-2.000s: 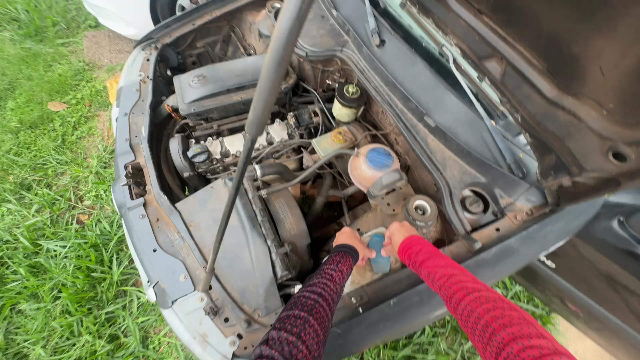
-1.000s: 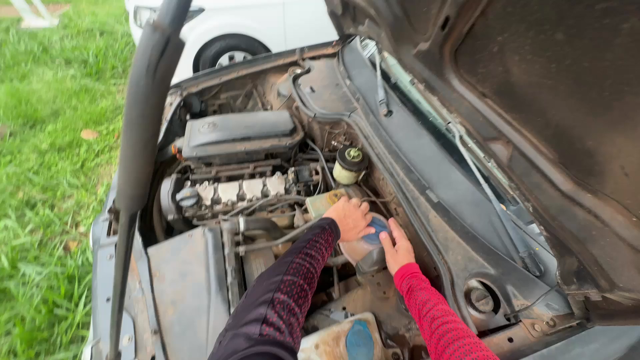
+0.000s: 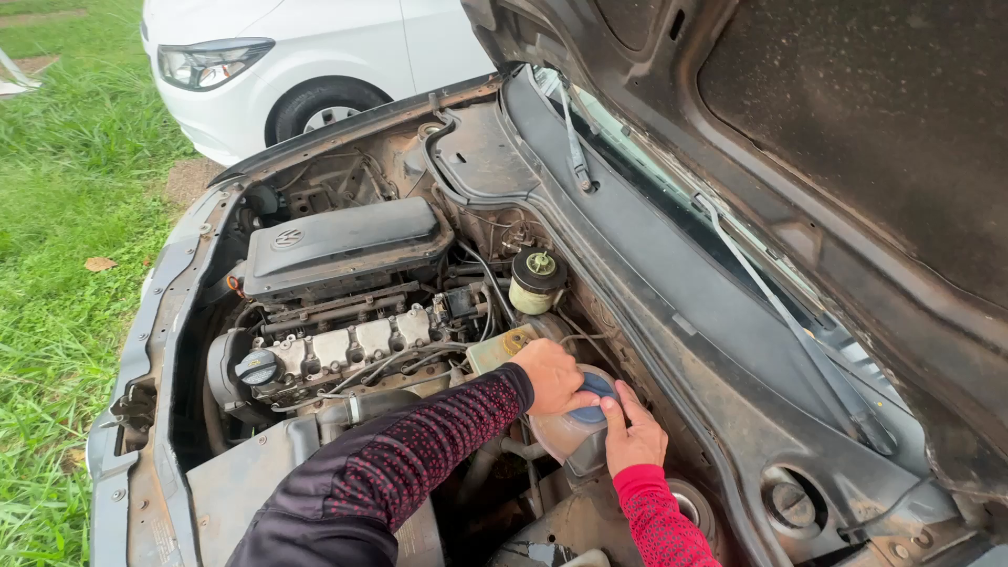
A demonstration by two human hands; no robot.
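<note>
Both my hands are on the blue cap (image 3: pixel 596 387) of the round, pinkish plastic coolant expansion tank (image 3: pixel 553 438). My left hand (image 3: pixel 551 378), in a dark sleeve with red dots, grips the cap's left side with thumb and fingers. On its right side my right hand (image 3: pixel 636 429), in a red sleeve, holds the cap's edge. The cap sits on the tank, and part of it is hidden by my fingers. Beyond my left hand are a yellowed plastic reservoir (image 3: pixel 490 352) and a black-capped fluid reservoir (image 3: pixel 539 281).
The raised hood (image 3: pixel 850 142) hangs over the right side. Across the engine bay lie a black engine cover (image 3: pixel 346 240), the metal engine top (image 3: pixel 354 342) and an oil filler cap (image 3: pixel 258 368). Wiper arms (image 3: pixel 768 291) rest by the windshield. A white car (image 3: pixel 331 39) stands beyond, grass (image 3: pixel 55 315) at left.
Both hands have moved from the blue-capped container near the fender, where they were two seconds ago, to the coolant tank's cap. The view has shifted, bringing the white car further into sight.
</note>
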